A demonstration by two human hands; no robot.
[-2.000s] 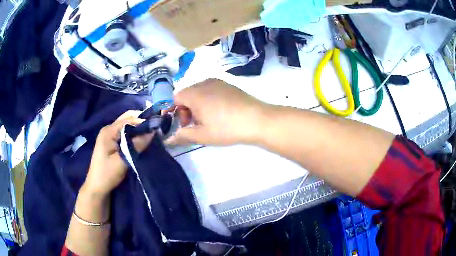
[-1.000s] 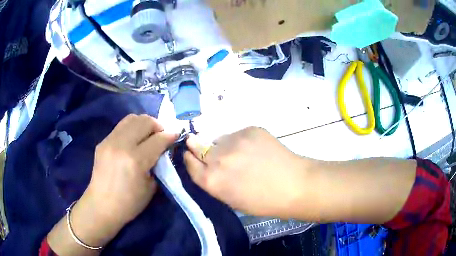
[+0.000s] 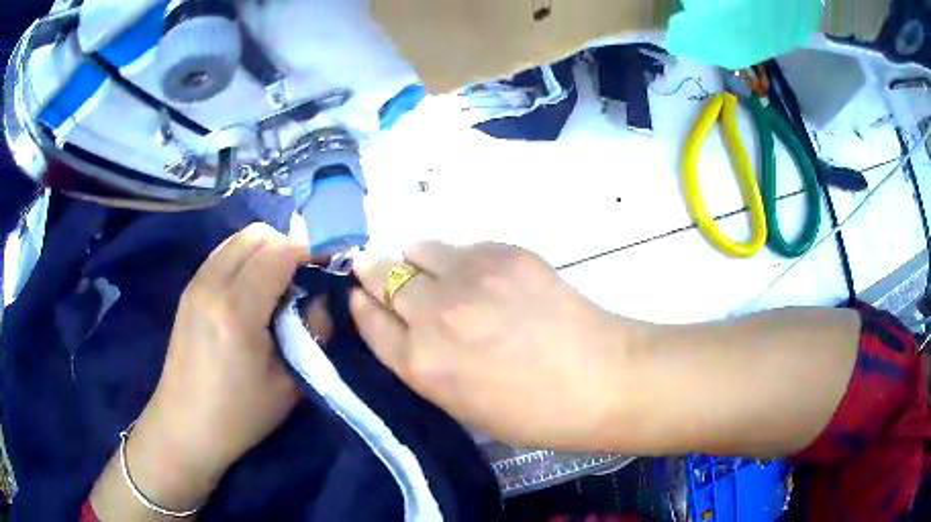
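Note:
Navy garment cloth lies under and around both hands, left of and below the needle area. A white strip runs along it, from beside my left fingers down to the bottom edge. My left hand pinches the cloth left of the needle area. My right hand, with a gold ring, grips the cloth edge just right of it. Both sets of fingertips are close together below the grey-blue cylindrical attachment. The needle itself is hidden. The sewing machine head is at the upper left.
Scissors with a yellow handle loop and a green one lie at the right. Navy and white scraps lie behind. A cardboard piece bears a mint-green block. A ruler band follows the front edge. A blue bin is below.
The hands have moved from holding a folded navy piece up at the attachment to pressing cloth flat below it. The white strip has come into view between them. The camera view has shifted.

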